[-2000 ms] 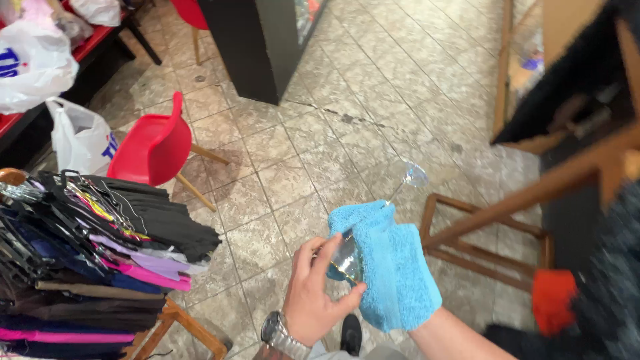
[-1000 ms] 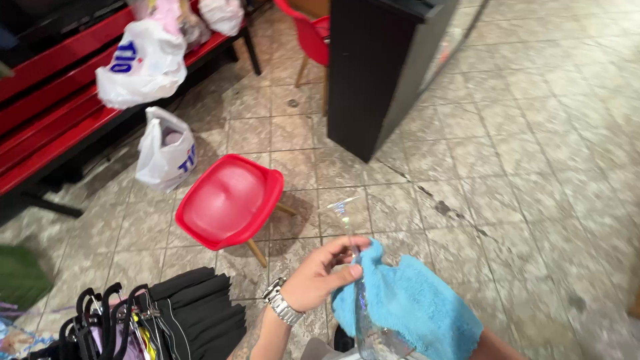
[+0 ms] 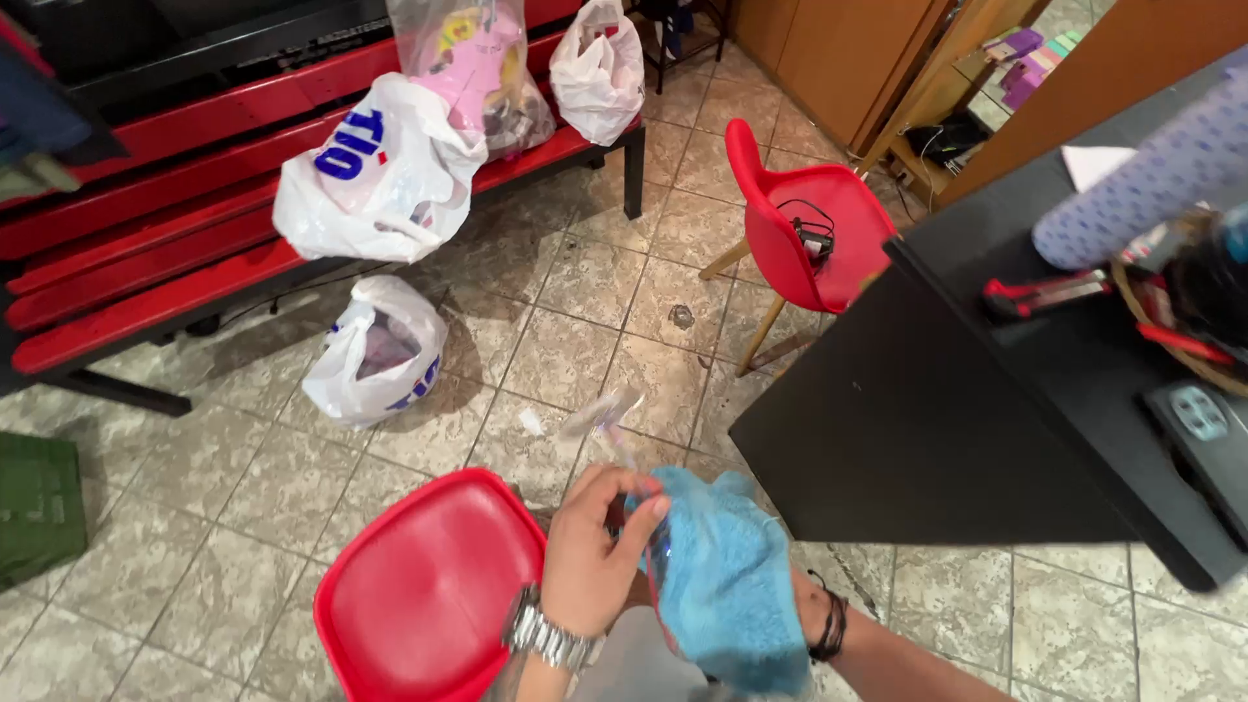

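Note:
My left hand point(image 3: 600, 551), with a metal watch on its wrist, pinches a clear stemmed glass point(image 3: 616, 437) near where stem and bowl meet. The round foot of the glass points away from me, blurred. A light blue terry cloth point(image 3: 731, 585) covers my right hand point(image 3: 801, 604), of which only the wrist with a dark cord bracelet shows. Through the cloth the right hand holds the bowl of the glass; its fingers are hidden.
A red chair point(image 3: 439, 585) stands close at my left, another red chair point(image 3: 838, 224) with a black adapter farther off. A black counter point(image 3: 926, 419) is on the right. White plastic bags point(image 3: 390, 175) lie on a red slatted bench point(image 3: 166, 263); one bag point(image 3: 375, 351) is on the floor.
The view has swung left, bringing more of the bench and the counter top into sight. Both hands still hold the glass and cloth; the left fingers have shifted from the bowl toward the stem.

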